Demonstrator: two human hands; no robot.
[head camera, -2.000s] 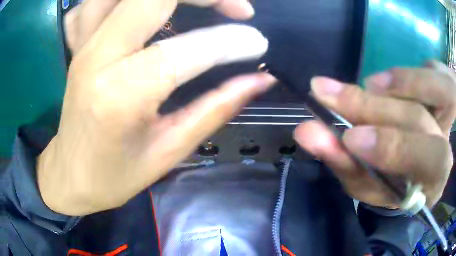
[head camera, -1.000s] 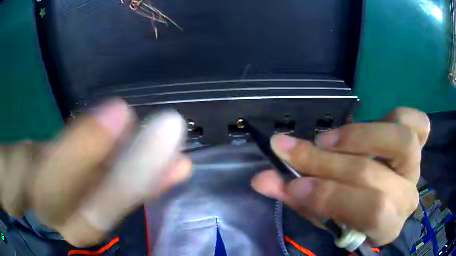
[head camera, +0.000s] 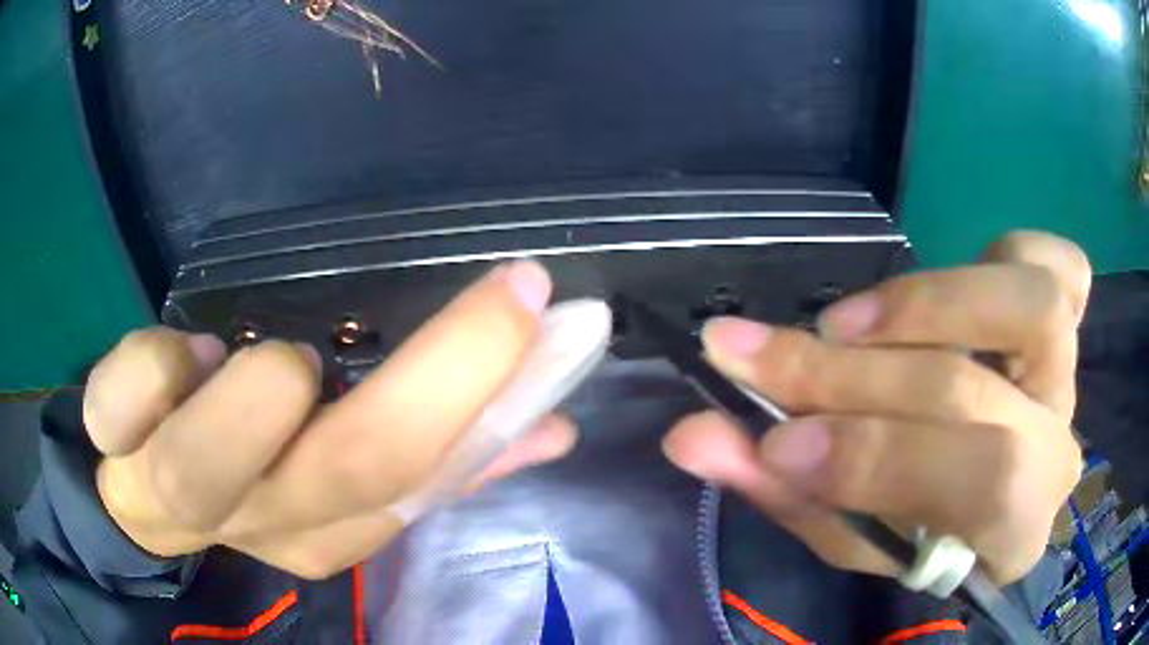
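The dark fixture bar (head camera: 479, 280) lies across the near edge of the black tray. Two copper coils show in its left seats, one of them here (head camera: 349, 331). Two seats at the right, one here (head camera: 722, 302), show no copper. My left hand (head camera: 365, 428), with a whitish finger cot (head camera: 536, 378) on the index finger, has its fingertips at a middle seat and hides it; I see nothing held in it. My right hand (head camera: 882, 403) grips the dark tweezers (head camera: 712, 384), whose tips point left at that same seat. Whether a coil is there is hidden.
Stacked fixture bars (head camera: 529, 208) show as pale edge lines behind the front bar. A coil pile (head camera: 321, 10) with thin copper leads lies at the top left of the black tray (head camera: 901, 126). Green bench surface (head camera: 1008, 164) flanks the tray. My dark, orange-trimmed jacket is below.
My left hand has moved right from the left part of the bar to the middle seat beside the tweezer tips. My right hand keeps the tweezers and has shifted slightly right.
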